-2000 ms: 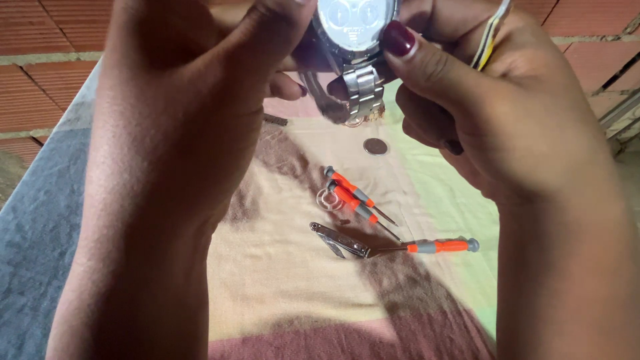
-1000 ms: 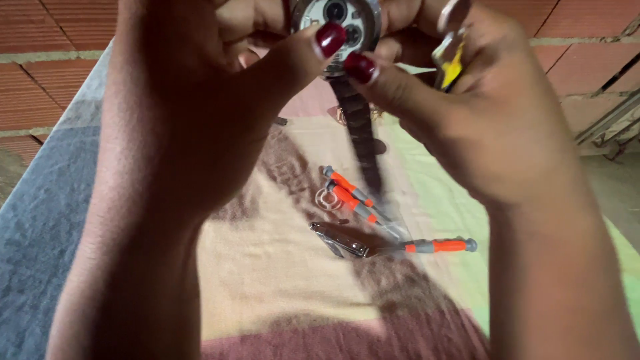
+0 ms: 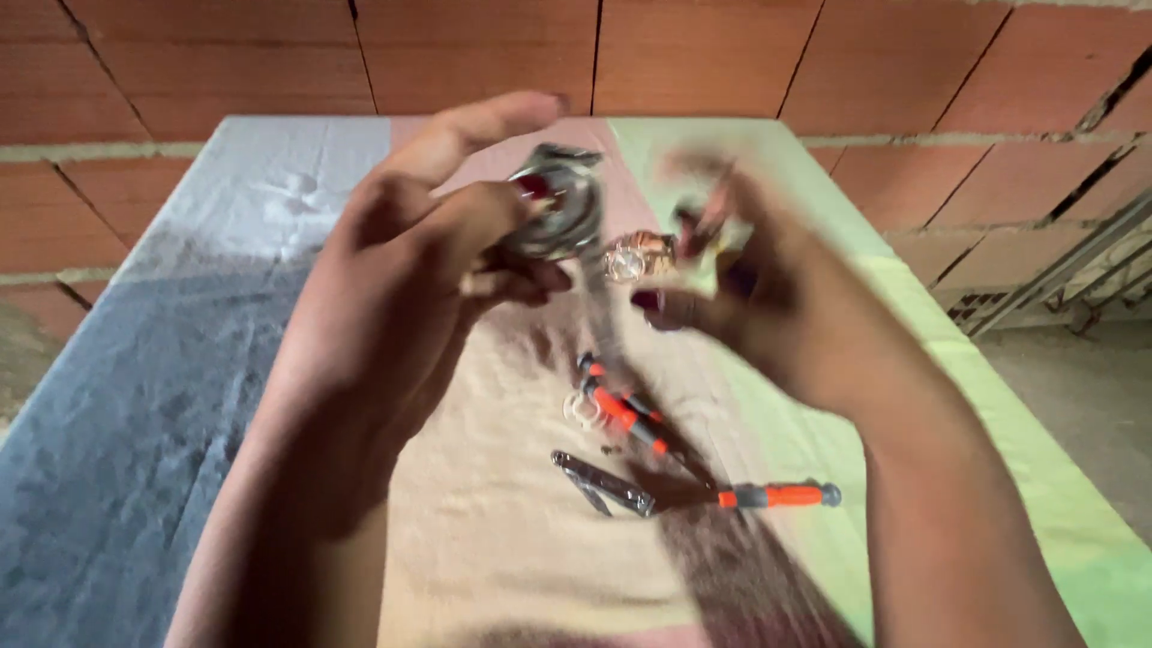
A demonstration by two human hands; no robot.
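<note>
My left hand (image 3: 423, 225) grips a silver wristwatch (image 3: 562, 211), its thumb over the dial; the metal bracelet hangs down, blurred. To the right, my right hand (image 3: 756, 270) is blurred and apart from the watch, with a small yellow and white thing (image 3: 724, 247) among its fingers. Between the hands, a gold-coloured wristwatch (image 3: 630, 261) lies on the cloth. Below are orange and grey screwdrivers, one at the centre (image 3: 627, 418) and one at the right (image 3: 783, 495). A folding multi-blade tool (image 3: 603, 481) lies near them, its blade partly out.
A multicoloured cloth (image 3: 504, 558) covers the table. Clear plastic rings (image 3: 583, 409) and a tiny dark part (image 3: 611, 449) lie by the screwdrivers. A hollow-brick wall (image 3: 477, 54) stands behind the table's far edge, with metal bars (image 3: 1071, 261) at the right.
My right hand has let go of the silver watch and moved away to the right; my left hand still holds it. The view has shifted, showing more of the table's far end and the gold-coloured watch.
</note>
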